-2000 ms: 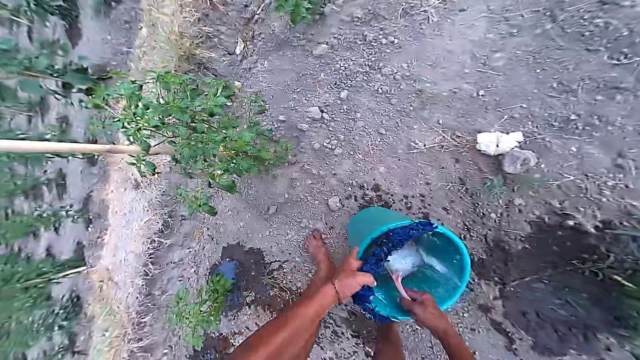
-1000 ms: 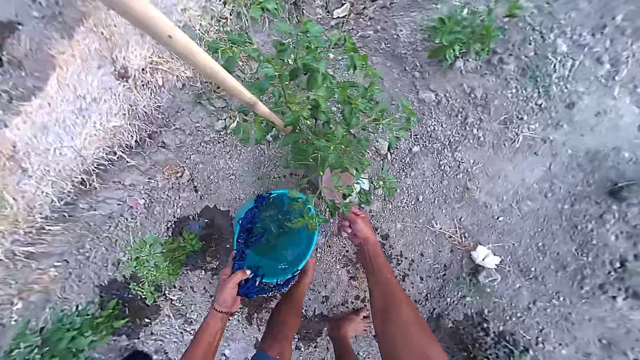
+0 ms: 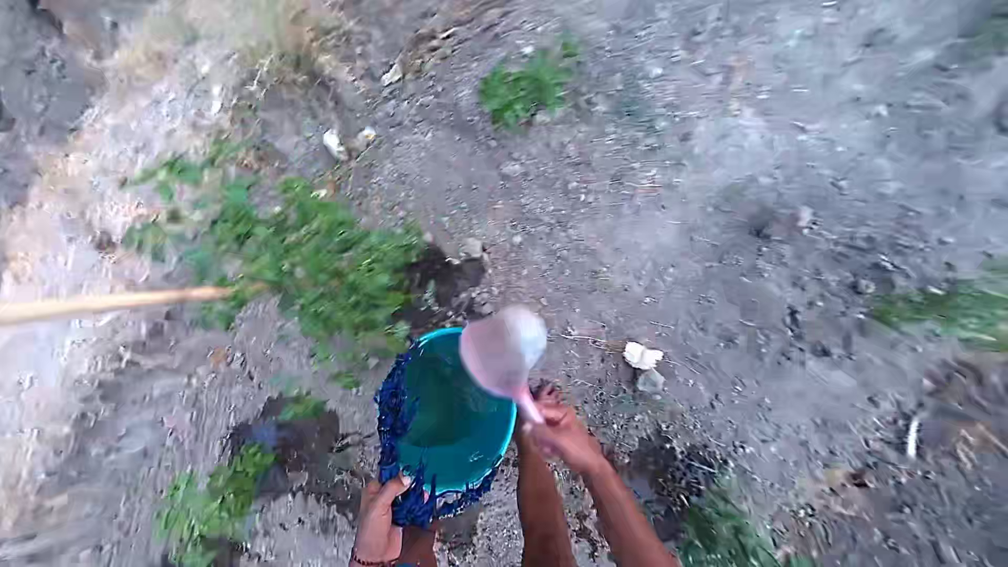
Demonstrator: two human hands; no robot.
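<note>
My left hand grips the near left rim of a teal plastic bucket, where dark blue netting or cord wraps the edge. The bucket holds liquid. In my right hand is the handle of a pale pink plastic dipper, blurred by motion, over the right side of the bucket. A leafy green plant stands left of and beyond the bucket, with a dark wet patch of soil beside it.
A light wooden pole reaches in from the left to the plant. Smaller plants grow farther off and at lower left. A white crumpled scrap and a stone lie to the right.
My right hand has come back from the plant with the dipper, now over the bucket. A dark wet patch shows by the plant. The view has swung considerably.
</note>
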